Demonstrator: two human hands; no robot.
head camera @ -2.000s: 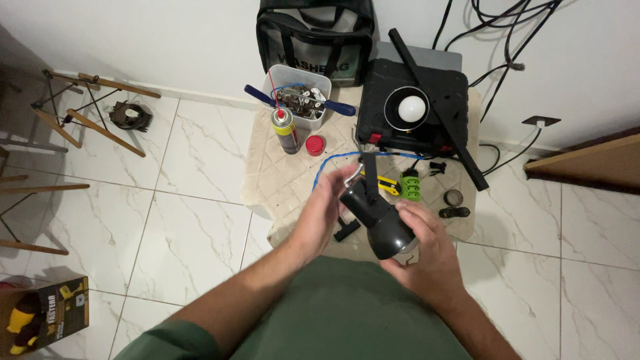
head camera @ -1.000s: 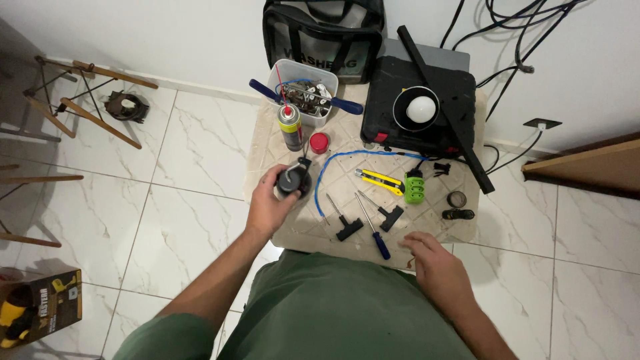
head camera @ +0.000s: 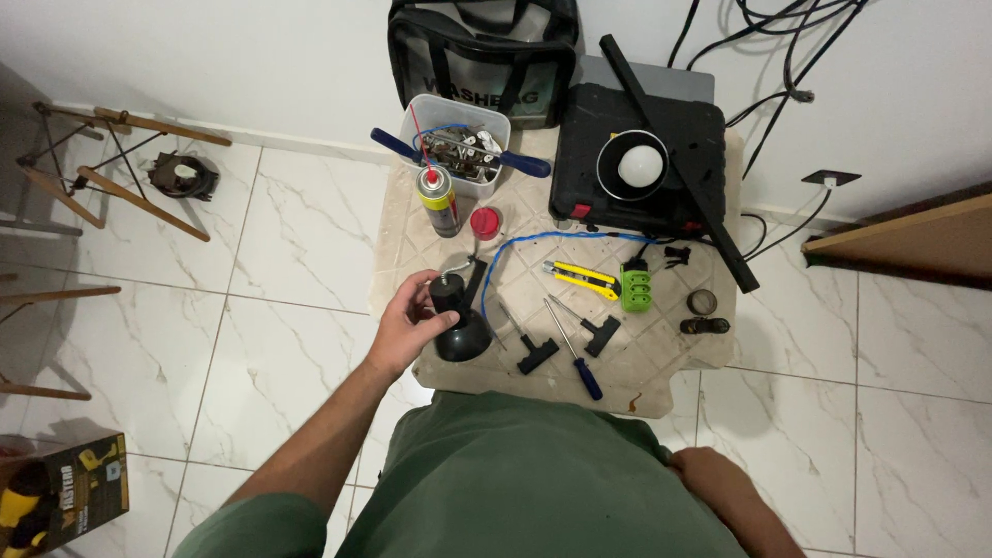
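Observation:
My left hand [head camera: 411, 322] grips a black spotlight lamp fitting [head camera: 463, 333] at the table's left side, its round shade downward and a cord at its top. My right hand [head camera: 717, 484] is low beside my green shirt, its fingers partly hidden, so its grip cannot be seen. Right of the lamp lie two T-handled tools [head camera: 537, 354] [head camera: 601, 335], a blue-handled screwdriver [head camera: 585, 374], a yellow utility knife [head camera: 583, 280] and a green socket adapter [head camera: 635, 288]. A blue wire [head camera: 535, 236] curves past the lamp. Behind it stand a spray can [head camera: 440, 208] and a red cap [head camera: 486, 223].
A plastic tub [head camera: 496, 124] of small hardware stands before a black wash bag [head camera: 480, 58]. A black tool case [head camera: 573, 155] bears a black bar [head camera: 713, 221] and a second lamp with a white bulb [head camera: 640, 166]. Tape [head camera: 701, 301] lies at the table's right. Cables hang on the wall.
Two seconds ago both hands were on the lamp. My right hand has since let go and moved down beside my body. The lamp in my left hand is now at the table's left side.

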